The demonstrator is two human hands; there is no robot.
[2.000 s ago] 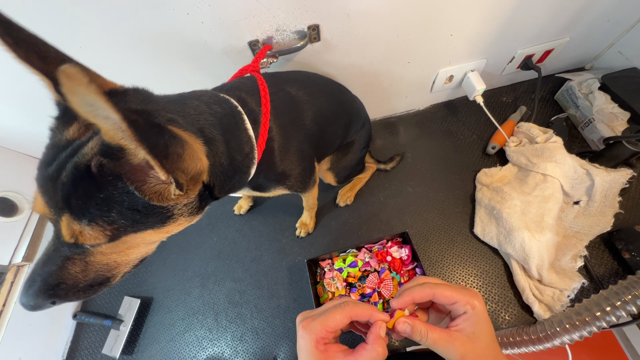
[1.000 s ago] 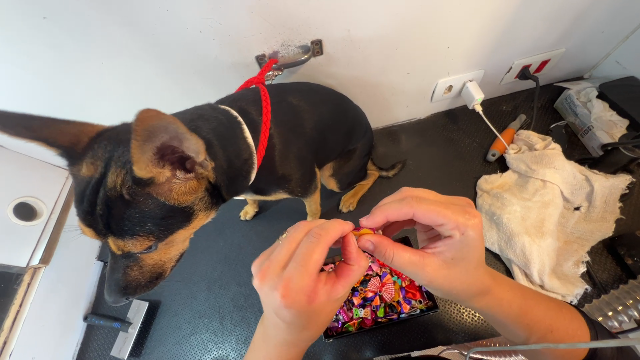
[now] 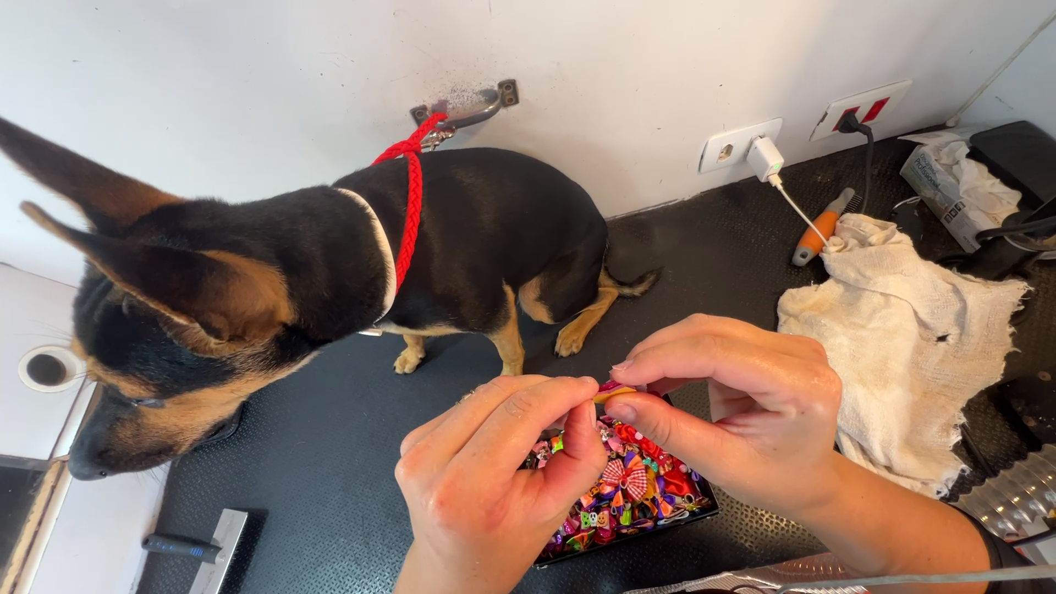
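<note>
My left hand (image 3: pixel 507 470) and my right hand (image 3: pixel 734 412) meet at the fingertips and pinch a small yellow and magenta item, perhaps a bow (image 3: pixel 615 393), between them. Just below is a black box (image 3: pixel 631 536) full of small colourful ribbon bows; my hands cover part of it. A black and tan dog (image 3: pixel 487 239) sits behind and to the left of my hands, its head turned left. Around its neck are a white collar (image 3: pixel 375 239) and a red braided rope (image 3: pixel 410 214), which runs to a metal handle (image 3: pixel 483 111) on the wall.
On the black textured table (image 3: pixel 330 462) lie a slicker brush (image 3: pixel 219 549) at lower left, a beige cloth (image 3: pixel 899 330) and an orange-handled grooming tool (image 3: pixel 818 235) at right. A tissue box (image 3: pixel 949 190) stands farther back. A charger (image 3: pixel 765 157) is plugged into the wall; a ribbed hose (image 3: pixel 1011 495) lies lower right.
Both hands have risen from the lower edge to above the box, still pinching the small item. The dog turned its head toward the table, then back left.
</note>
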